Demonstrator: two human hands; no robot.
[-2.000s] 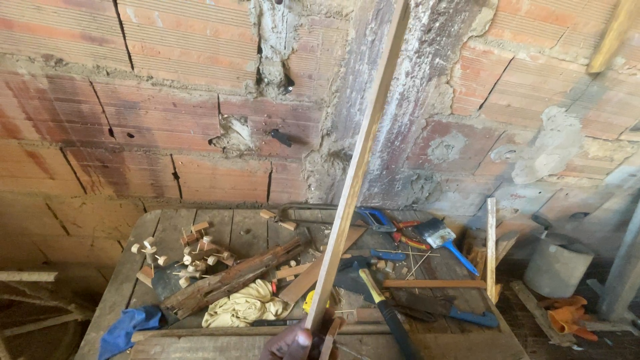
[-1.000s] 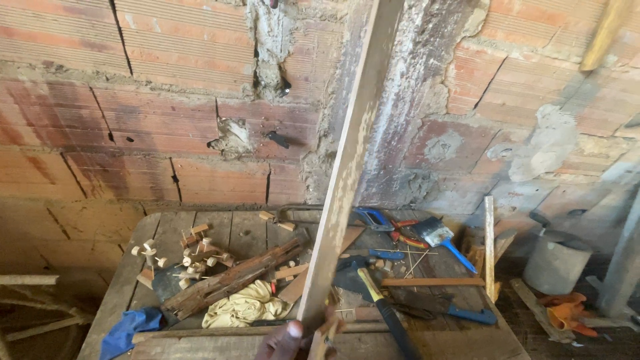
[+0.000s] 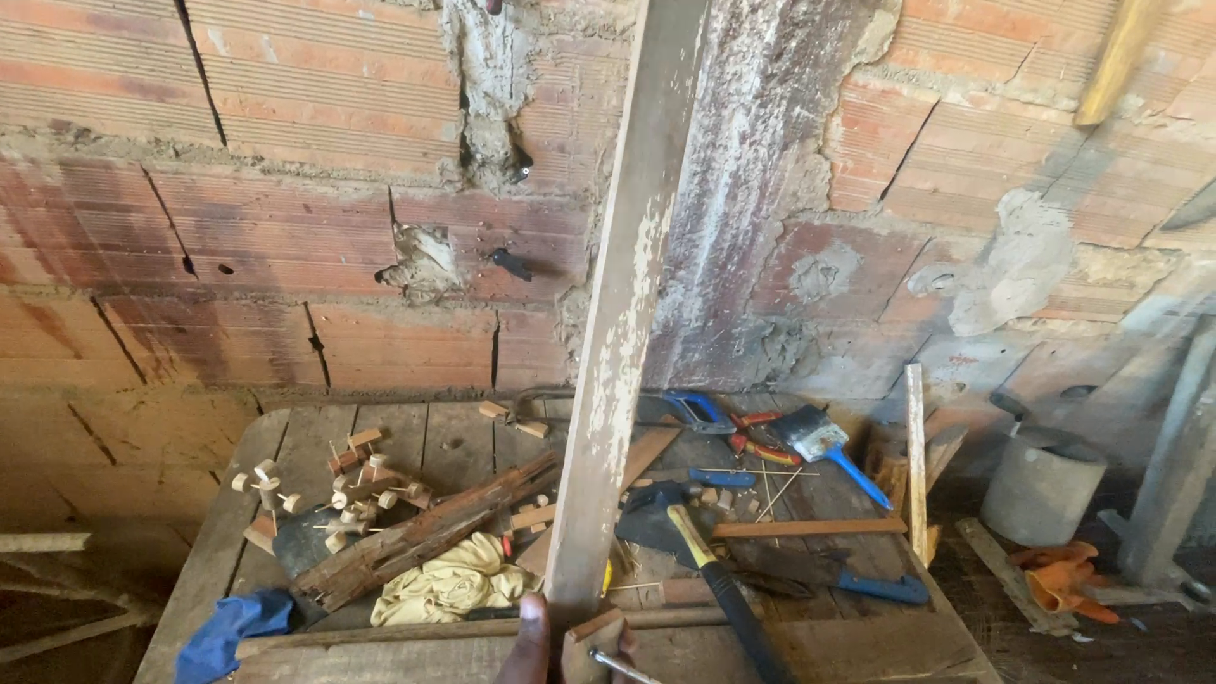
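Observation:
My left hand (image 3: 528, 646) shows at the bottom edge, its thumb on the near side of a long wooden board (image 3: 617, 332) and fingertips to the right. It grips the board's lower end, and the board rises past the top edge. Its face has pale, flaking patches. A small wood block (image 3: 595, 648) lies against the fingers at the board's foot. A thin metal rod (image 3: 622, 667) touches this block and runs out at lower right; what holds it is hidden. My right hand is not in view.
On the wooden table (image 3: 456, 437) lie a hammer (image 3: 708, 560), hacksaw (image 3: 698, 411), pliers (image 3: 760, 439), paintbrush (image 3: 836, 451), rough timber (image 3: 427, 532), yellowish cloth (image 3: 456, 579) and small wooden pieces (image 3: 356, 494). A brick wall (image 3: 285, 218) stands behind.
The board has turned so its broad, patchy face shows more. The small wood block and metal rod now show clearly beside its foot.

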